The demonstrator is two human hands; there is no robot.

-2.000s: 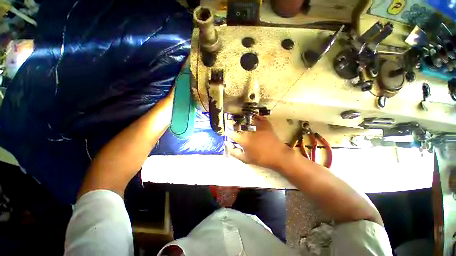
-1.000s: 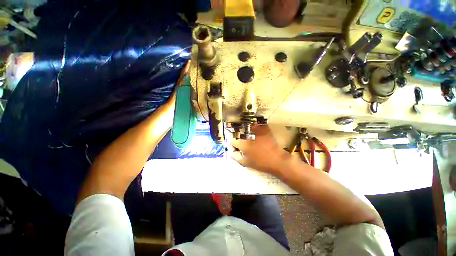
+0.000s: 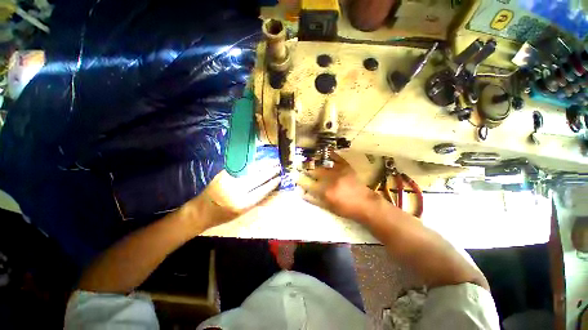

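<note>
The shiny dark navy garment (image 3: 148, 116) is heaped left of the cream, stained sewing machine (image 3: 361, 97), with pale seam lines on it. A bright blue edge of fabric shows at the needle. My left hand (image 3: 242, 196) lies flat on the fabric just left of the needle, below the teal-green lamp (image 3: 240, 135); glare washes out its fingers. My right hand (image 3: 335, 187) is right of the needle under the machine head, its fingertips on the work by the presser foot. Whether either hand pinches the fabric is not clear.
Orange-red-handled scissors (image 3: 400, 190) lie under the machine arm, just beyond my right hand. The white table (image 3: 490, 219) has its front edge above my lap. Bobbins (image 3: 567, 74) stand in rows at the upper right. A yellow and black box (image 3: 318, 22) is behind the machine head.
My left hand has come from behind the lamp, under the garment's fold, down to the front beside the needle. A pale-seamed rectangular part of the garment now shows at its left. My right hand has barely moved.
</note>
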